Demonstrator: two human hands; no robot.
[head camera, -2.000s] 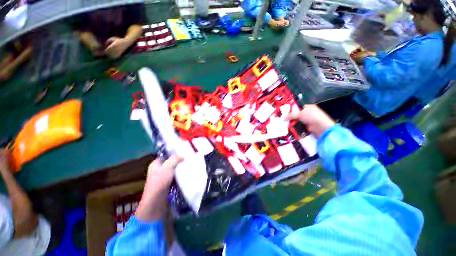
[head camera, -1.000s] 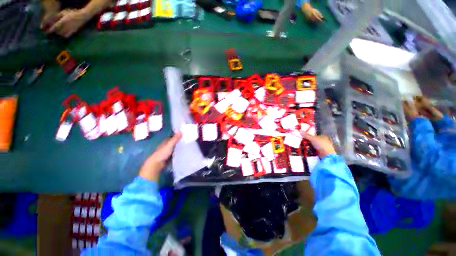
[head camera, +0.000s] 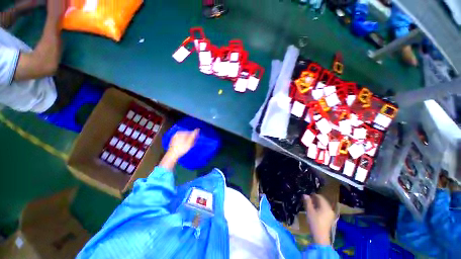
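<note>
My left hand (head camera: 182, 142) is empty with its fingers apart, over a blue stool beside the open carton. My right hand (head camera: 319, 213) is near the bench edge, over black plastic in a box; it looks empty with its fingers loosely apart. The black tray (head camera: 290, 132) lies on the bench at the right, heaped with red front housings (head camera: 362, 132) with white lower parts. A few yellow-orange rings show among them. A white sheet (head camera: 279, 109) lies over the tray's left edge. A loose pile of red housings (head camera: 220, 61) lies on the green bench left of the tray.
A brown carton (head camera: 83, 143) below the bench holds rows of red housings. Another carton (head camera: 43, 222) stands at the lower left. An orange bag (head camera: 103, 16) lies at the upper left near another person's arm. Clear trays (head camera: 415, 169) and a blue sleeve are at the right. A blue stool (head camera: 199, 152) stands below.
The tray, held by both my hands before, now rests on the bench and my hands are off it. My left hand has moved left, my right hand down. The view has turned.
</note>
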